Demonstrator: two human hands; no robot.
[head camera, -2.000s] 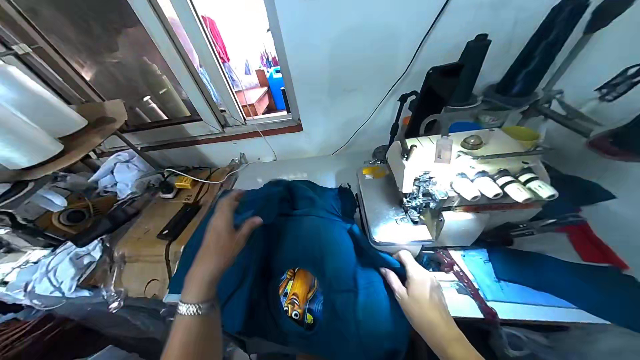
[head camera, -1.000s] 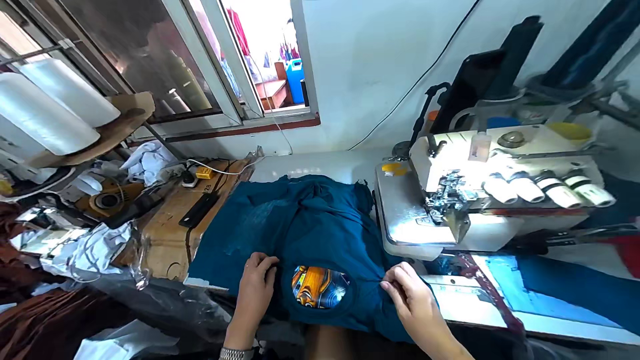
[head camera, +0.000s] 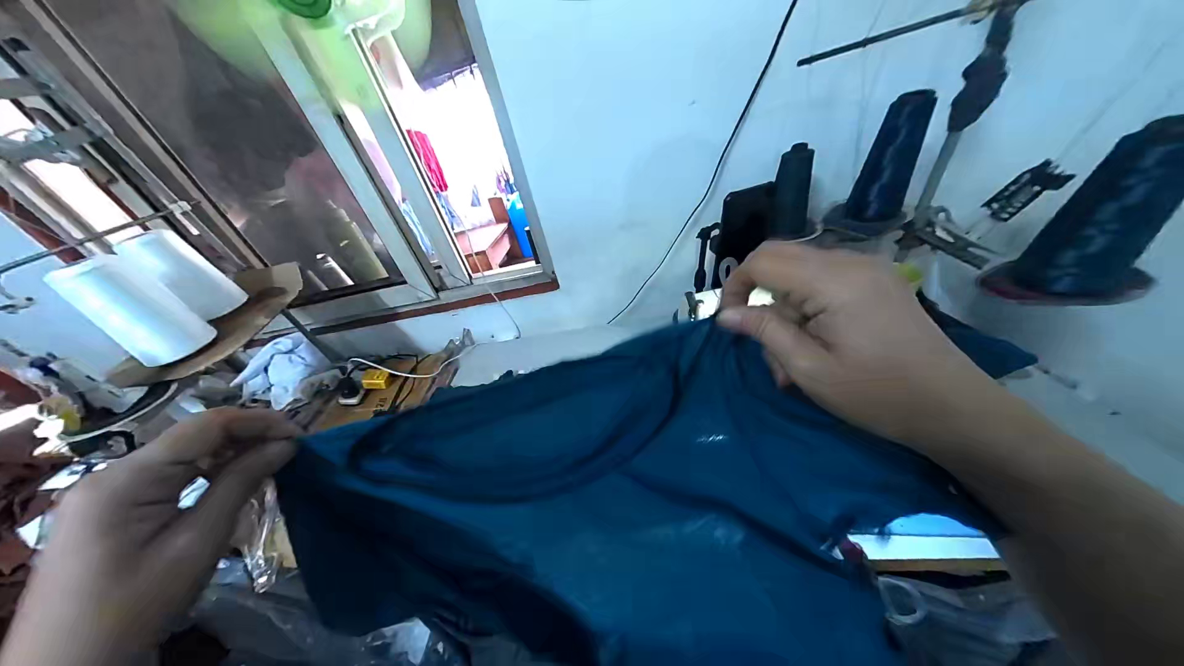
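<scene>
A dark teal garment (head camera: 592, 527), which looks like a shirt with a round neckline, hangs stretched between my two hands in the head view. At the left, my left hand (head camera: 176, 509) pinches one upper corner of it between thumb and fingers. My right hand (head camera: 823, 333), raised higher and right of centre, pinches the other upper part of the fabric. Below the hands the cloth sags toward the bottom edge of the view. It hides most of the table and nearly all of the sewing machine behind it.
Large dark thread cones (head camera: 1101, 222) stand on a holder at the right. White thread cones (head camera: 134, 310) rest on a brown shelf (head camera: 268, 287) at the left. Behind the garment are a yellow object (head camera: 376, 378), cables and a crumpled white cloth (head camera: 282, 370), with a sliding window above.
The teal garment lay on the table with both hands on it; now both hands hold it lifted and spread. The printed picture seen on it before is out of sight. The view has tilted up.
</scene>
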